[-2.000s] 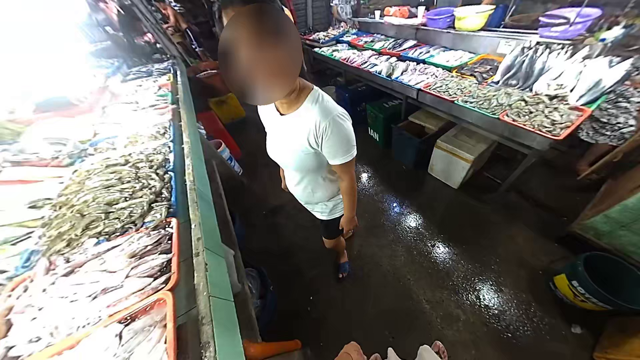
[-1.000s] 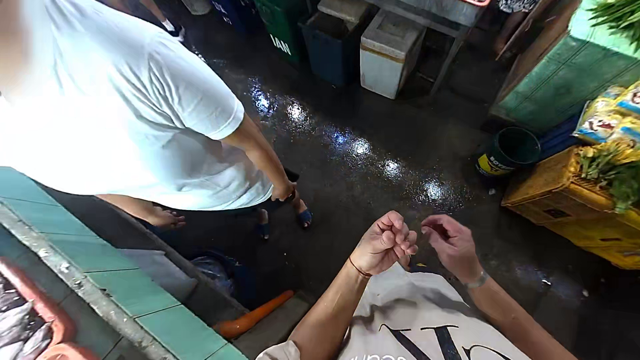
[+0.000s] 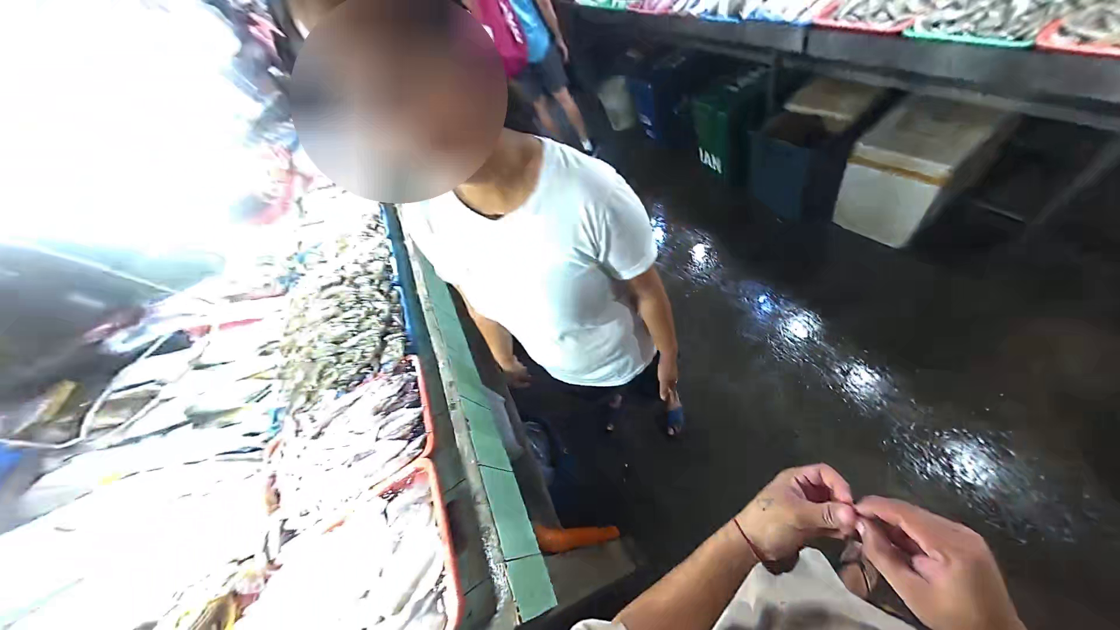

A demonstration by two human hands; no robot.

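Note:
At the lower right, my left hand (image 3: 796,516), with a thin red string around its wrist, is held in front of my light shirt (image 3: 787,595). Close beside it is my right hand (image 3: 932,551); the fingertips of both meet. Whether something small is pinched between them cannot be told. A person in a white T-shirt (image 3: 560,262) stands ahead beside the tiled counter edge (image 3: 494,472). Left of that edge lie trays of fish (image 3: 367,525) and a heap of what look like shrimp (image 3: 341,324).
A white foam box (image 3: 919,166), a dark blue bin (image 3: 783,175) and a green crate (image 3: 722,127) stand under the far fish stall. An orange pipe (image 3: 577,537) juts out by the counter's foot. The dark floor (image 3: 770,394) looks wet.
My hands were apart one second ago and now touch at the fingertips. The view has swung left and up, bringing more of the fish counter and the person into sight.

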